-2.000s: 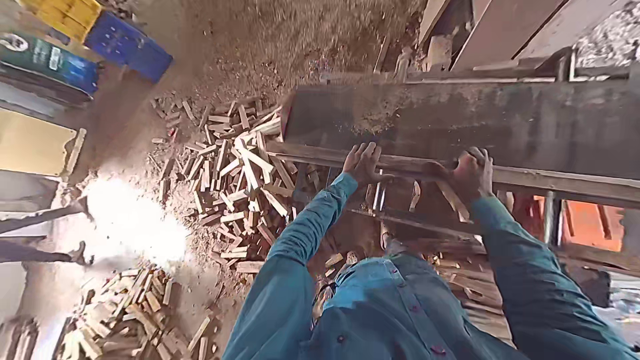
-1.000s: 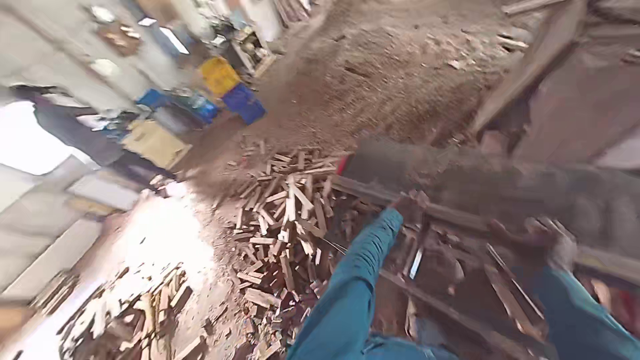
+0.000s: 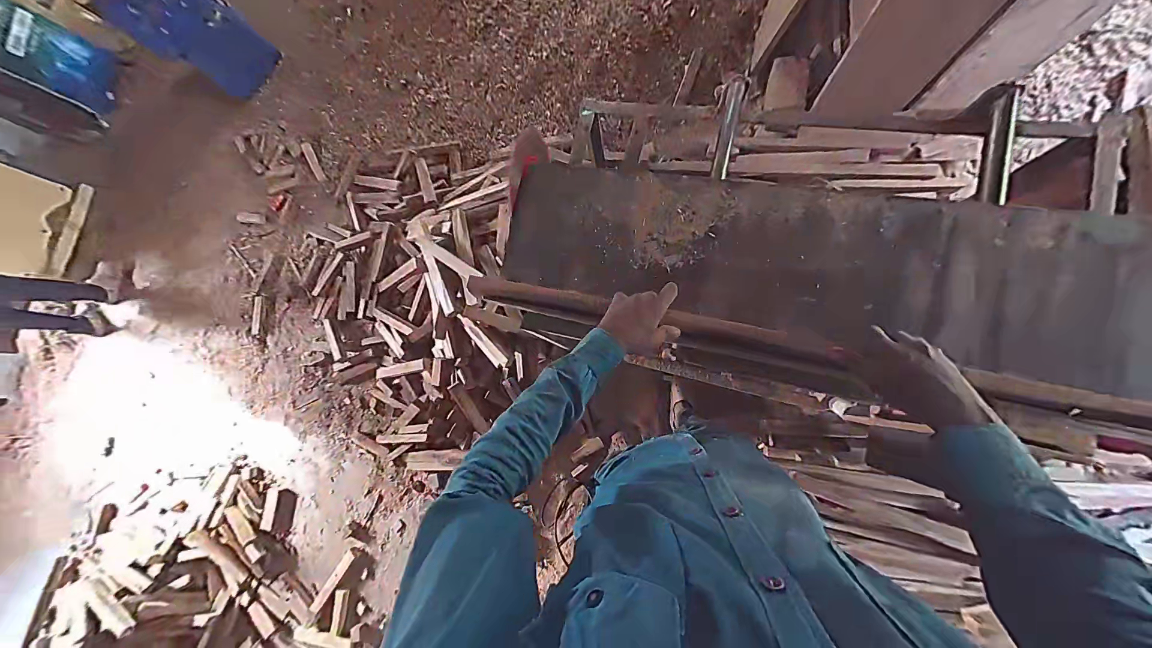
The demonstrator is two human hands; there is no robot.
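My left hand (image 3: 639, 319) rests at the wooden rail (image 3: 747, 333) along the near edge of a dark flat belt or tabletop (image 3: 810, 261). Its thumb points away from me; whether the fingers grip the rail is unclear. Farther right, my right hand (image 3: 927, 378) is over the same edge with its fingers apart and nothing seen in it. Sawdust (image 3: 675, 220) lies on the dark surface. Beyond the rail's left end, many short cut wood pieces (image 3: 432, 270) form a loose heap on the ground.
A second heap of wood pieces (image 3: 243, 558) lies at lower left, by a bright sunlit patch. Long wood strips (image 3: 891, 513) are stacked by my right side. Metal posts (image 3: 729, 126) stand along the far edge. Blue containers (image 3: 207, 45) and a person's legs (image 3: 54, 306) are at left.
My right hand, curled at the near edge two seconds ago, now has its fingers spread. The view swung toward the left and back.
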